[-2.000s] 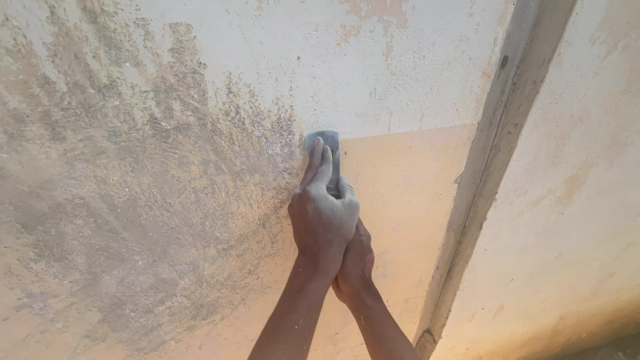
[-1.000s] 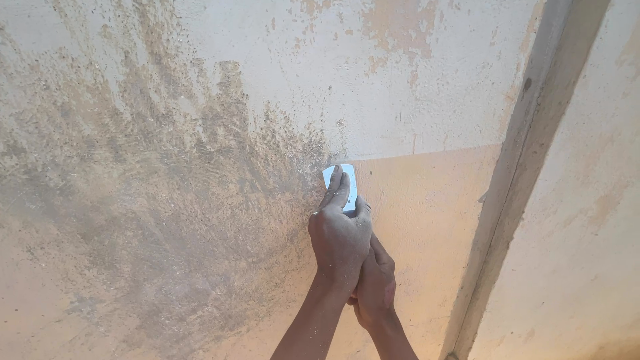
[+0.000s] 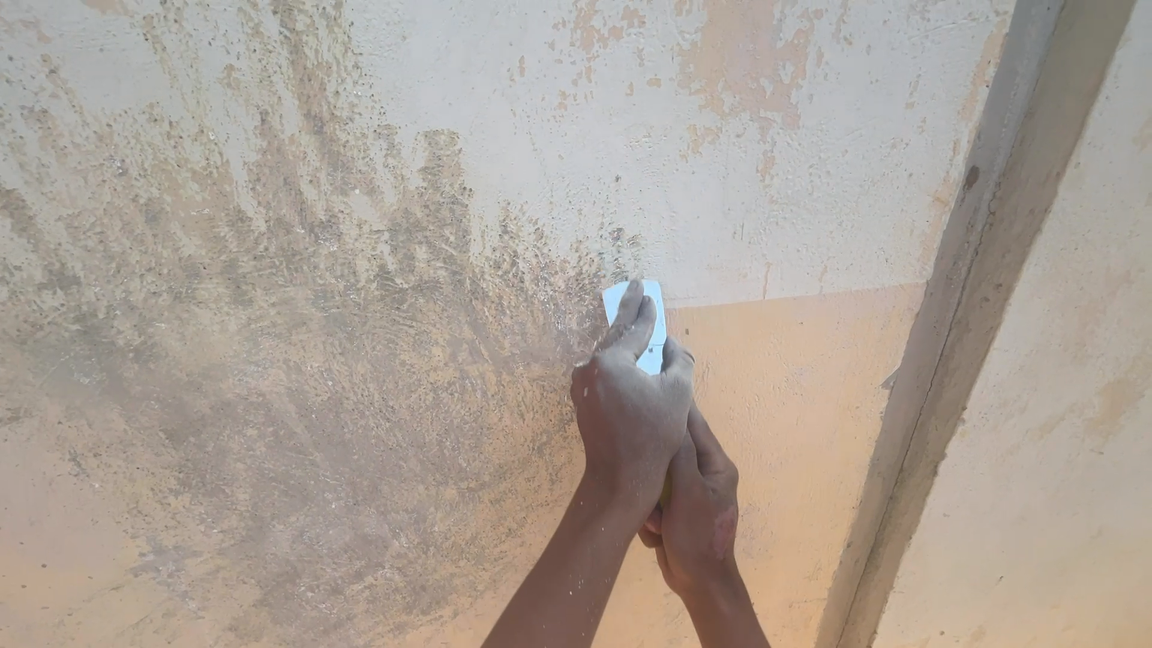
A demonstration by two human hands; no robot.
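Observation:
A scraper's flat metal blade (image 3: 656, 328) lies against the painted wall (image 3: 792, 378), where white paint meets the orange band. My left hand (image 3: 632, 396), dusted with pale powder, grips the tool high up, two fingers pressed along the blade. Below it and slightly to the right, my right hand (image 3: 700, 504) is closed around the handle, most of which the hands hide. Left of the blade the wall surface is scraped, rough and brownish, with dark streaks running up into the white paint.
A raised concrete strip (image 3: 954, 315) runs slantwise down the right side, with a thin crack along it. Beyond it is another wall section (image 3: 1062, 387) with faded paint. Peeled patches (image 3: 742, 58) show in the white paint above.
The blade has gone from dark to bright, reflecting light. Both hands stay on the tool near the line between white and orange paint. The view has shifted somewhat.

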